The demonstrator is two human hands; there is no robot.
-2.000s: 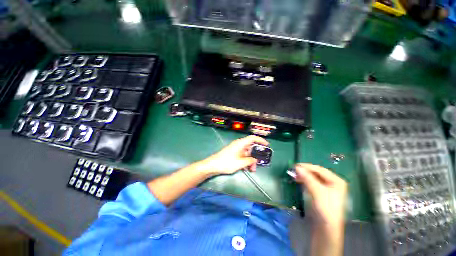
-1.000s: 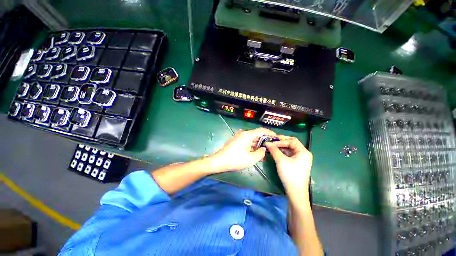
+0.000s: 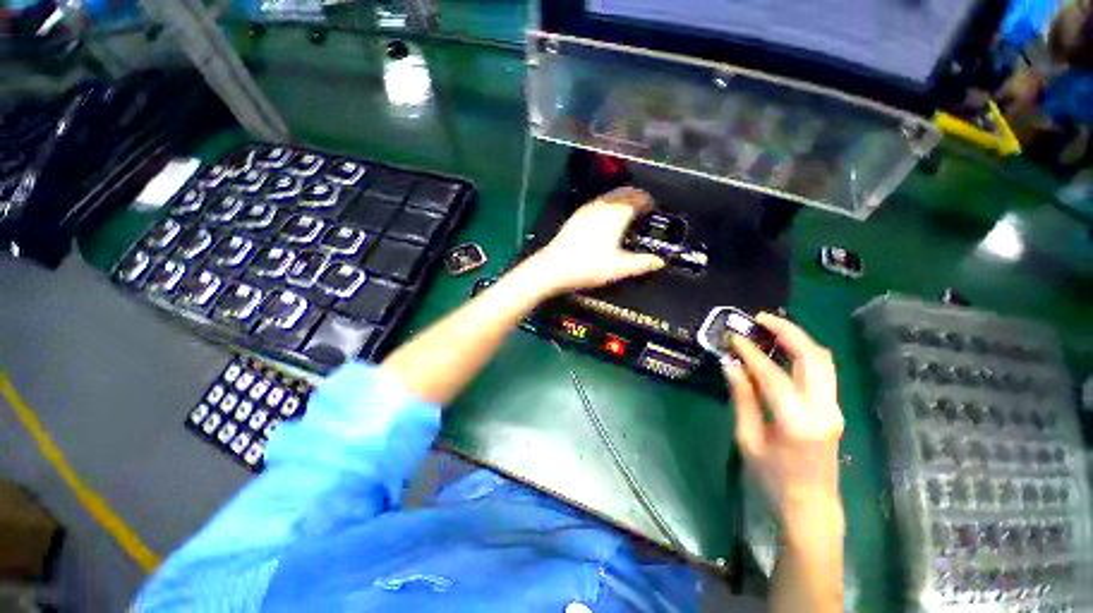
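Observation:
My right hand [image 3: 785,389] holds a watch case [image 3: 726,333] with a silvery rim between thumb and fingers, above the front right of the black fixture machine [image 3: 749,281]. My left hand [image 3: 611,246] reaches over the top of the machine, with its fingers at a dark case [image 3: 660,228] by the metallic nest [image 3: 681,254]. The fingers are apart around it; whether they grip it is unclear. Red digits [image 3: 573,327] and a red switch [image 3: 615,345] glow on the machine front.
A black blister tray [image 3: 402,222] with cases lies left, a small black tray [image 3: 249,407] below it. Stacked clear trays [image 3: 959,419] stand right. Single cases lie left [image 3: 465,258] and right [image 3: 840,260] of the machine. An acrylic guard [image 3: 719,132] hangs above, under a screen [image 3: 815,30].
My hands have parted. My left hand has moved forward to the top of the machine. My right hand has moved right and now holds the case. The view has shifted.

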